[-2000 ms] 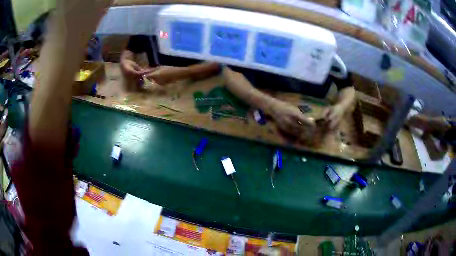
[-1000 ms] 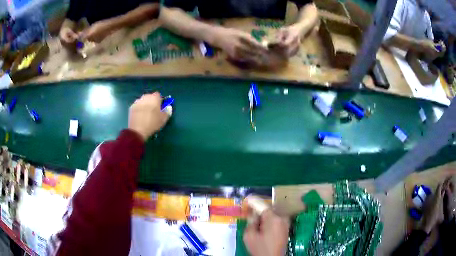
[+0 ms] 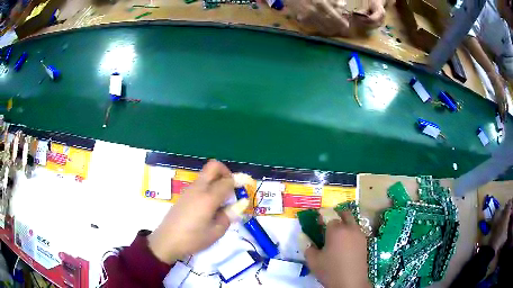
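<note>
My left hand (image 3: pixel 197 216), with cream tape on thumb and fingertip, holds a blue battery pack (image 3: pixel 242 194) over the near edge of the belt side. Much of that pack is hidden by the fingers. My right hand (image 3: pixel 337 247), also with taped fingertips, holds a green circuit board (image 3: pixel 311 226). Another blue battery pack (image 3: pixel 261 237) lies between my hands on the white sheet. Packs with white sides, one here (image 3: pixel 237 265) and one beside it (image 3: pixel 285 268), lie below it with dark leads.
The green conveyor belt (image 3: pixel 225 112) runs across, carrying several blue packs, one with its white side up (image 3: pixel 115 85). Green boards (image 3: pixel 416 236) are heaped at right on brown board. A grey post (image 3: pixel 484 169) stands at right. Other people's hands (image 3: pixel 323 17) are across the belt and at the right edge.
My left hand has come back from the belt to the bench with a blue pack. My right hand now holds a green board. The view has tilted down, showing more of the bench.
</note>
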